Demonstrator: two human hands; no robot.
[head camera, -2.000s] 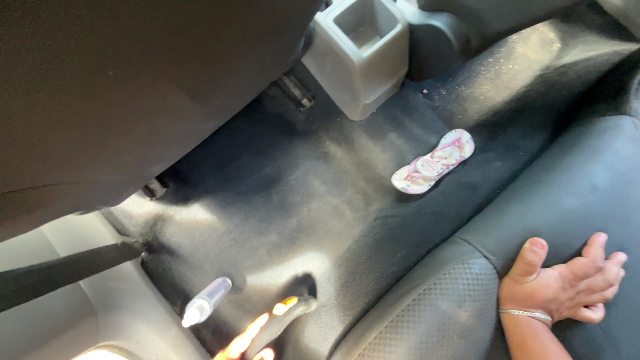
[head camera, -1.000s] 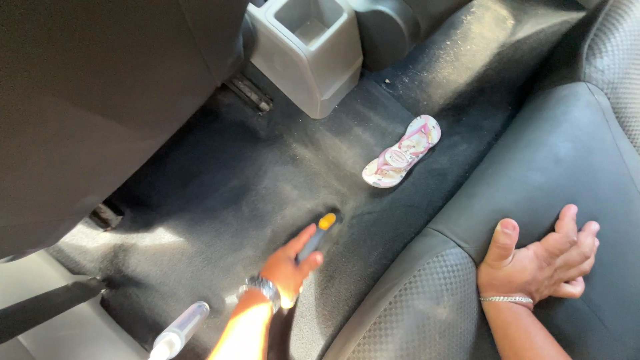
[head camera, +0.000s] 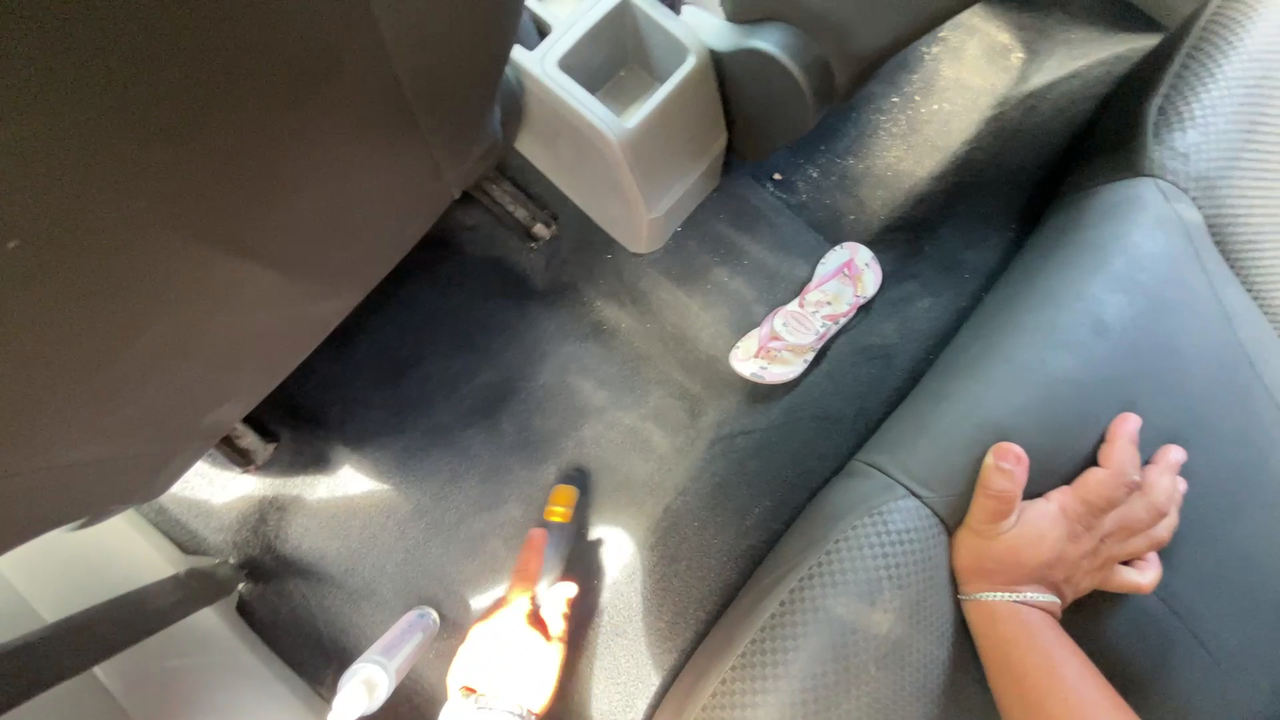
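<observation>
My left hand (head camera: 515, 640), brightly sunlit, is closed around a dark handheld tool with an orange band (head camera: 561, 503) at its far end. The tool is over the car's dark carpeted floor (head camera: 450, 400); its exact kind and whether it touches the carpet cannot be told. Just left of this hand lies a clear bottle with a white top (head camera: 385, 662). My right hand (head camera: 1070, 530), with a chain bracelet at the wrist, rests with spread fingers on the dark rear seat cushion (head camera: 1060, 330) and holds nothing. A pink and white flip-flop (head camera: 808, 313) lies on the carpet between the console and the seat.
The grey end of the centre console (head camera: 640, 150) stands at the top middle. A dark front seat back (head camera: 200, 200) fills the upper left, with metal seat rails (head camera: 512, 205) below it. A dark belt strap (head camera: 110, 620) crosses the light door-sill trim at the lower left.
My left hand has moved with the tool over the floor, most recently back toward the lower edge. My right hand stays on the seat cushion.
</observation>
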